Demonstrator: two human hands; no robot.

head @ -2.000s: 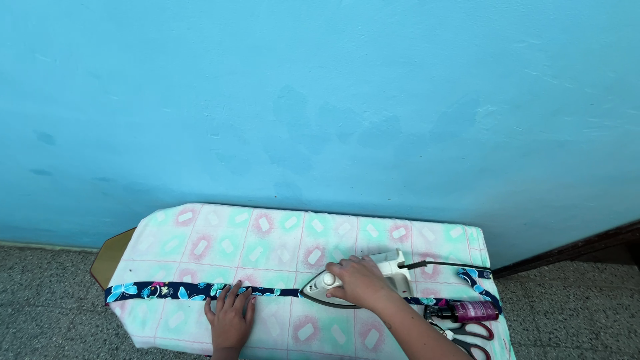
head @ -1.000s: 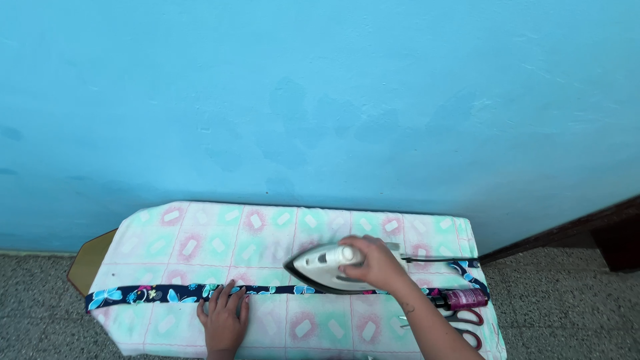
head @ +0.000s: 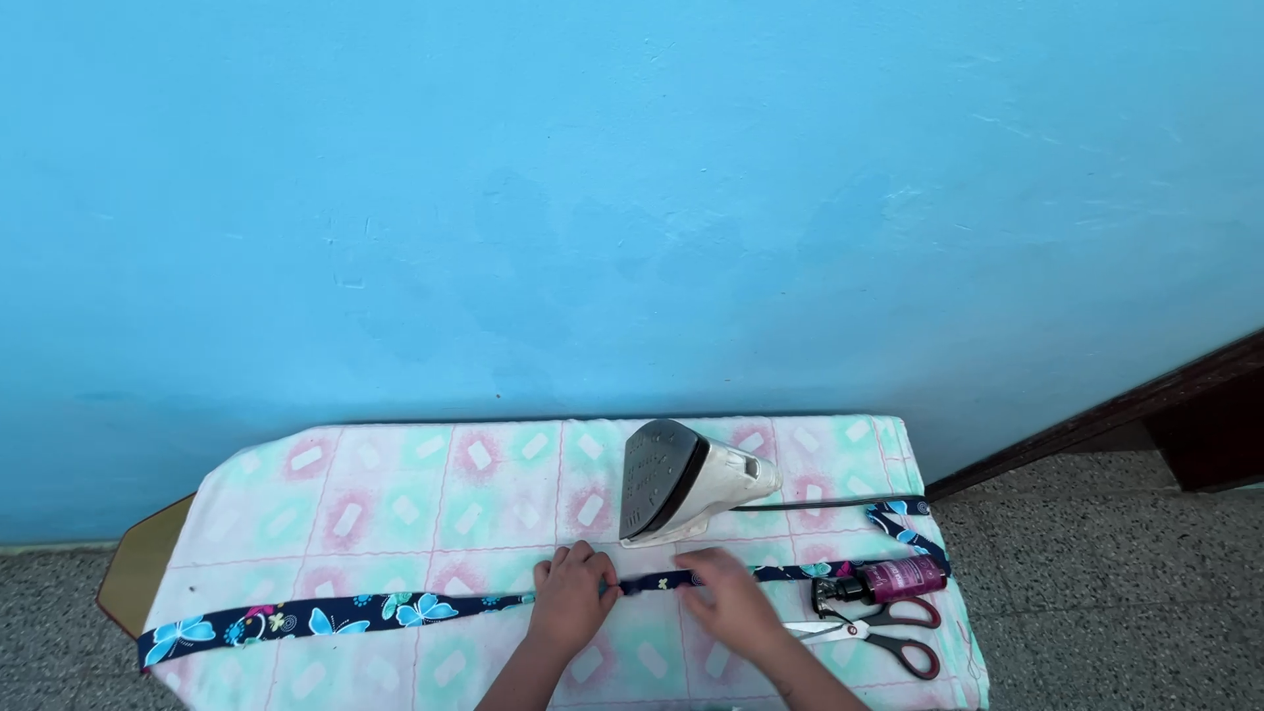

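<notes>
A long navy fabric strip with blue butterflies point(head: 341, 622) lies across the patterned cloth of the ironing board point(head: 395, 494). My left hand point(head: 575, 597) pinches the strip near the board's middle, thumb against fingers. Just right of it, my right hand point(head: 726, 597) is over the strip with thumb and fingers apart; it is slightly blurred. Left of my hands the strip lies wide, and it is narrower between and right of them. Behind my hands, a white clothes iron point(head: 691, 484) stands on its heel, its grey soleplate facing left.
At the board's right end lie a purple spray bottle point(head: 904, 580) and scissors with dark red and black handles point(head: 904, 632). The iron's cord point(head: 829, 504) runs right, near the strip's folded end. A blue wall point(head: 632, 217) rises behind the board.
My right hand has let go of the iron, which now stands upright on its heel instead of lying over the strip. My left hand has gone from resting flat to pinching the strip.
</notes>
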